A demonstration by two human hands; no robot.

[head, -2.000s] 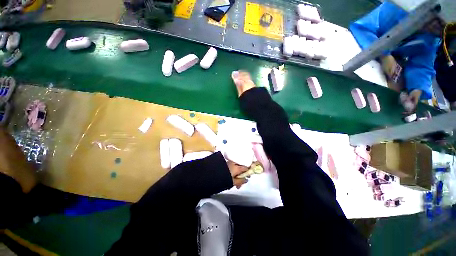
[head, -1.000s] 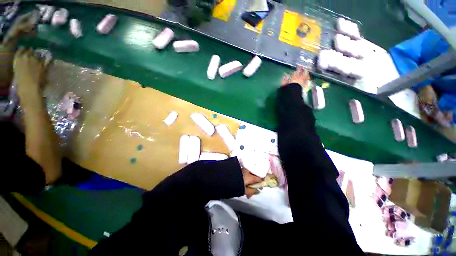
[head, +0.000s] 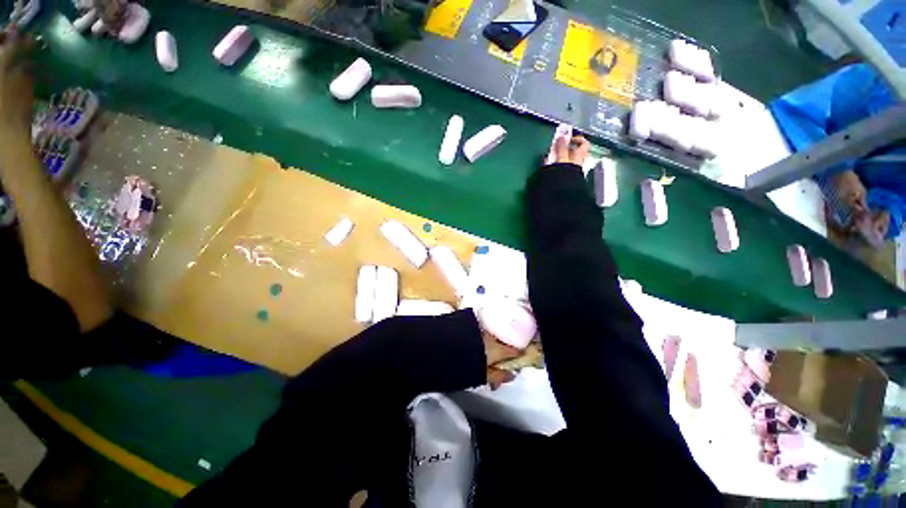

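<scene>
My right hand (head: 568, 151) is over the far side of the green belt (head: 328, 139), its fingers on a pale pink housing (head: 559, 140). One housing (head: 606, 183) lies just right of it. My left hand (head: 505, 363) is low over the white sheet (head: 497, 270), partly hidden by my sleeve. It holds a cream-yellow brush-like tool (head: 530, 355), seen only in part. A pink rounded housing (head: 509, 323) is at the top of this hand; whether it is held or lies there I cannot tell.
White housings (head: 377, 295) lie on the tan cover (head: 214, 248). Dark-windowed pink parts (head: 775, 427) are by an open box (head: 830, 397). A neighbour's arm (head: 45, 228) is at left, another person's hands (head: 854, 208) at right. A metal bar (head: 820, 335) crosses at right.
My right hand has moved left along the belt and now touches a housing. A housing now shows just right of it. The belt's housings have shifted right. The pink housing at my left hand shows more clearly.
</scene>
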